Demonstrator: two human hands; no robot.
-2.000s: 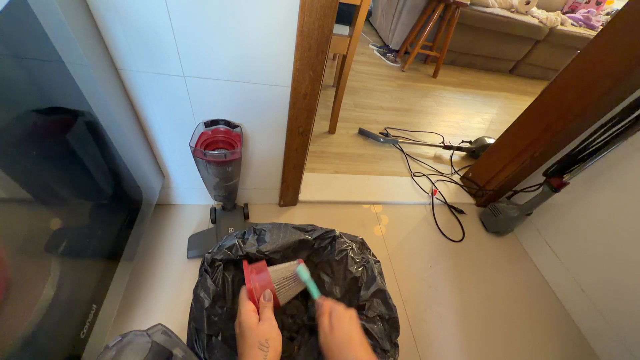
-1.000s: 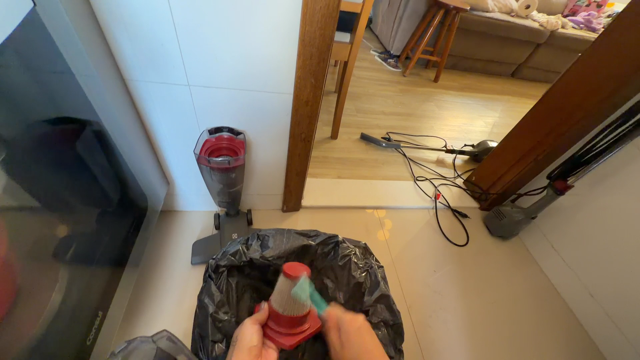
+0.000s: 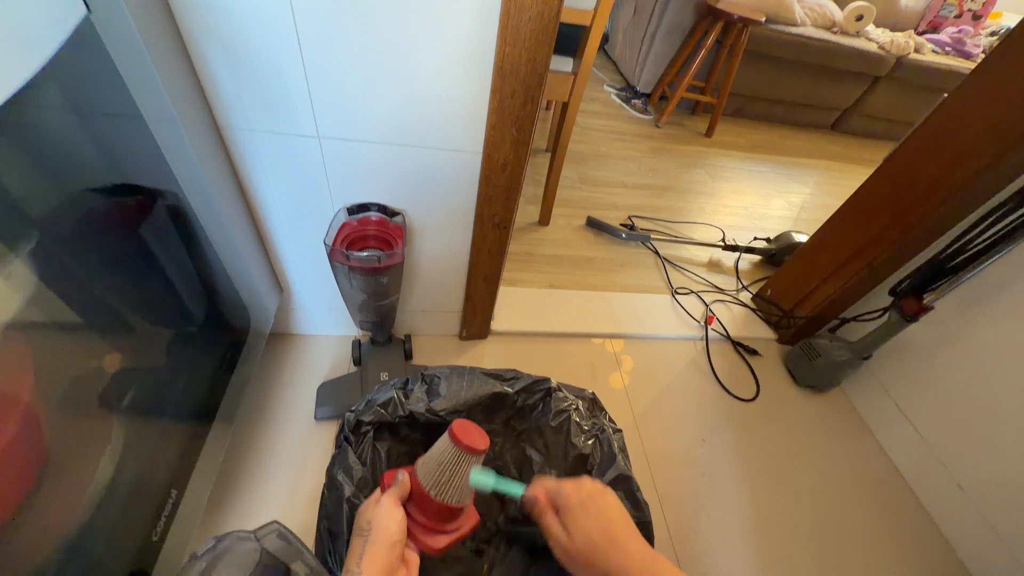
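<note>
My left hand [image 3: 382,524] grips the red base of a cone-shaped pleated vacuum filter [image 3: 450,472], its red cap tilted up and to the right. In my right hand [image 3: 588,520] is a small turquoise brush [image 3: 498,483], its blurred head against the right side of the pleats. Both hands are over a bin lined with a black plastic bag [image 3: 512,384]. Behind the bin, an upright vacuum cleaner body [image 3: 368,280] with a red inner ring stands against the white tiled wall. A clear plastic container [image 3: 252,552] shows at the bottom left edge.
A glossy dark appliance door [image 3: 120,264] is on the left. Beyond the wooden door frame [image 3: 512,168], a long-handled appliance [image 3: 688,240] and black cord [image 3: 680,296] lie across the threshold. Another corded appliance [image 3: 832,360] leans at right. A stool [image 3: 704,64] and sofa [image 3: 800,76] stand farther back.
My left hand has turned the filter from lying sideways, cap to the right, to cap up, then tilted slightly right. The brush in my right hand has stayed at the pleats.
</note>
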